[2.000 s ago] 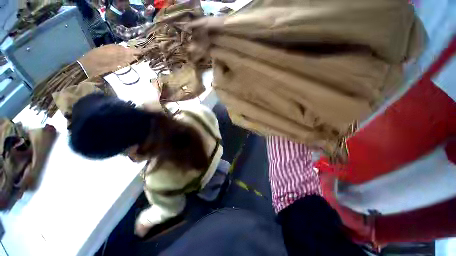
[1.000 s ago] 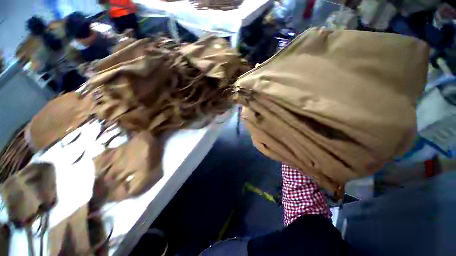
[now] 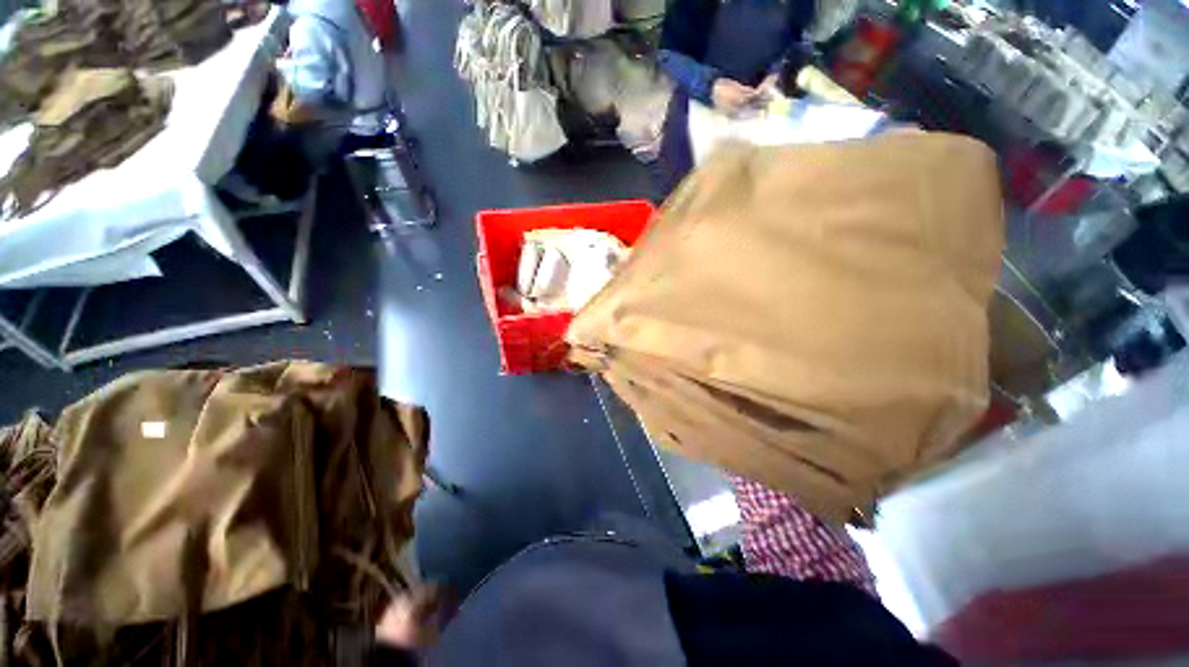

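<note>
A thick pile of tan-brown bag panels (image 3: 835, 287) rests on my raised right arm, right of centre. The panels are gathered at their left end, with layered edges along the lower side. My red-and-white check sleeve shows under the pile; my right hand is hidden by it. My left hand (image 3: 411, 616) is a small blurred shape at the bottom left, cut off by the picture's edge, beside brown bags (image 3: 183, 495). Its fingers cannot be made out. The brown bags lie heaped at the lower left, with hanging straps and a small white label.
A red bin (image 3: 532, 341) with pale pieces stands on the dark floor (image 3: 456, 430) ahead. A white table (image 3: 117, 241) with brown pieces is at the upper left, a seated person beside it. Cream bags (image 3: 515, 98) hang at the back. Another person stands behind the pile. A blurred white surface is right.
The view has swung right, away from the long bag table. The red bin, cream bags and people have come into view. The pile stays on my right arm.
</note>
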